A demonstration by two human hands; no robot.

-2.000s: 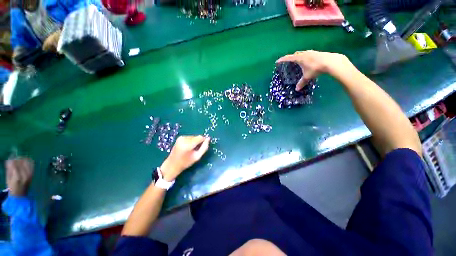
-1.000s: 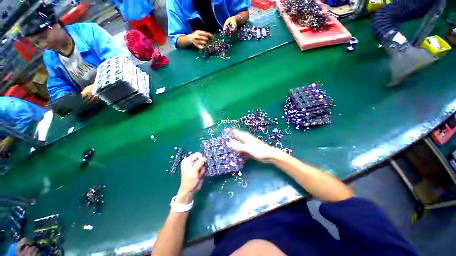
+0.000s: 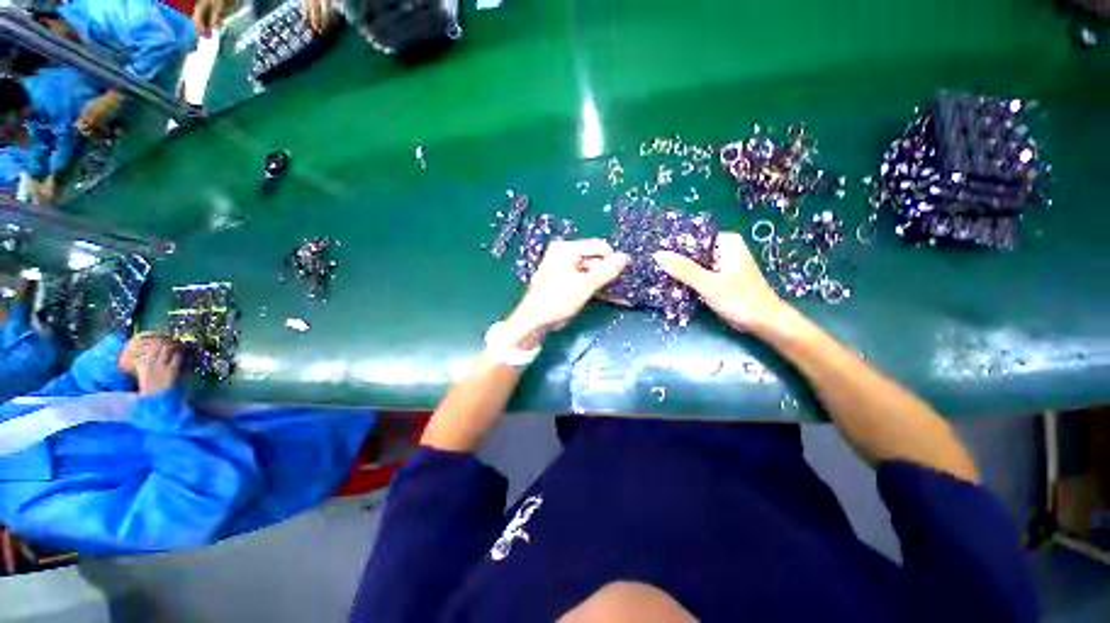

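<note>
A flat grey-purple sheet of rowed metal pieces (image 3: pixel 663 231) lies between my hands in the middle of the green table. My left hand (image 3: pixel 570 286) holds its left edge with thumb and fingers. My right hand (image 3: pixel 728 282) holds its right side, thumb on top. Small metal pieces (image 3: pixel 536 241) lie left of my left hand. Small open rings (image 3: pixel 663 177) are scattered behind the sheet. A heap of rings and clasps (image 3: pixel 774 168) lies to the right, with larger loose rings (image 3: pixel 803 258) in front of it. The fingertips under the sheet are hidden.
A stacked block of dark pieces (image 3: pixel 968 173) stands at the far right. A small heap (image 3: pixel 314 262), a dark object (image 3: pixel 278 163) and a white scrap (image 3: pixel 297 325) lie left. A blue-sleeved neighbour's hand (image 3: pixel 155 363) is at a card of pieces (image 3: pixel 205 319). The table edge (image 3: pixel 682 411) runs before me.
My right hand has left the stacked block since the oldest frame. The sheet now lies between both hands; since the last frame my left thumb has come over its front left part. The view has shifted.
</note>
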